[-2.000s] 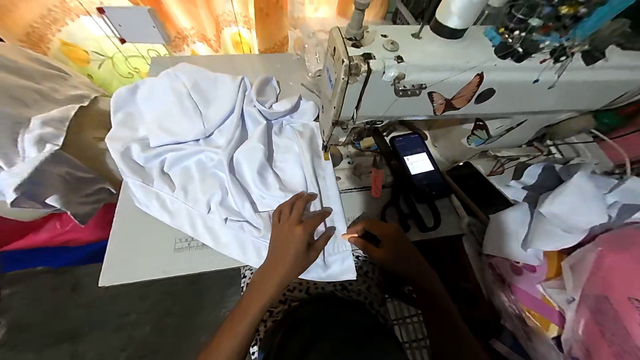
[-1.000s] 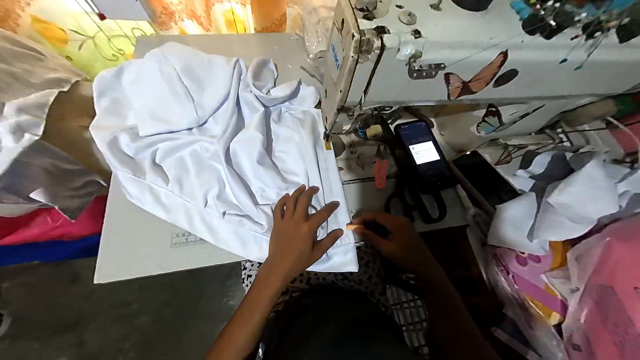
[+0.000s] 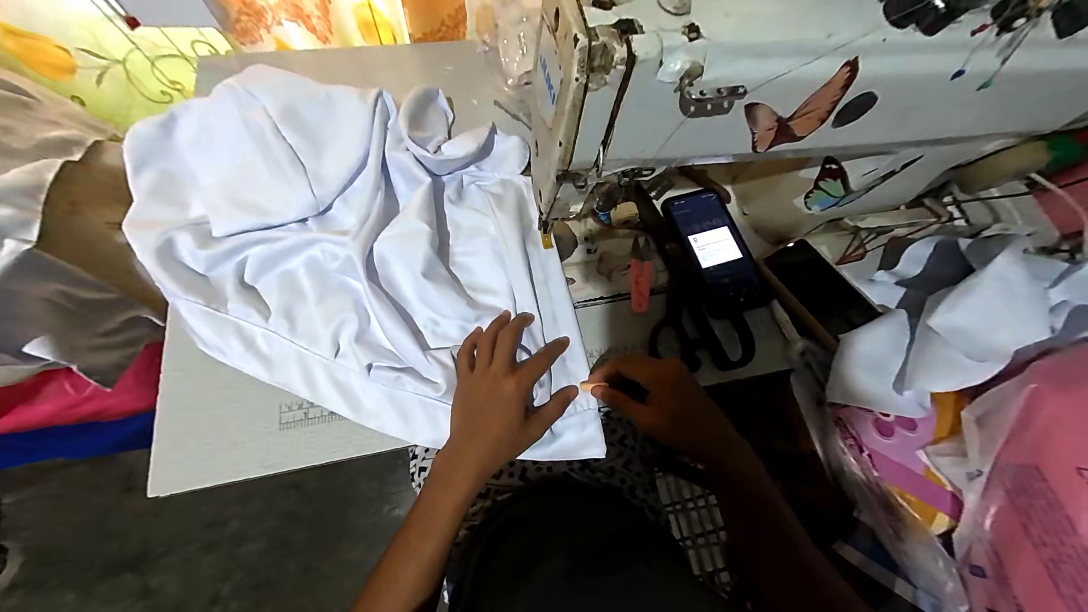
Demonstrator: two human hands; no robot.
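A white cloth garment (image 3: 340,255) with a collar lies in folds across the sewing table, its right edge running beneath the needle area of a white sewing machine (image 3: 765,93). Spread flat, my left hand (image 3: 506,391) presses on the garment's lower right part, fingers apart. At the garment's right edge is my right hand (image 3: 654,395), with thumb and forefinger pinched at the hem beside a small pale orange thing (image 3: 592,386). Whether they grip that thing or the cloth edge is too small to tell.
Thread snips (image 3: 640,276), black-handled scissors (image 3: 701,336), a lit phone (image 3: 714,246) and a dark phone (image 3: 820,285) lie right of the needle. Cloth scraps (image 3: 969,314) and plastic bags (image 3: 1028,476) crowd the right. More fabric (image 3: 76,314) hangs at the left.
Both hands stay near the garment's lower right corner. The view has shifted slightly.
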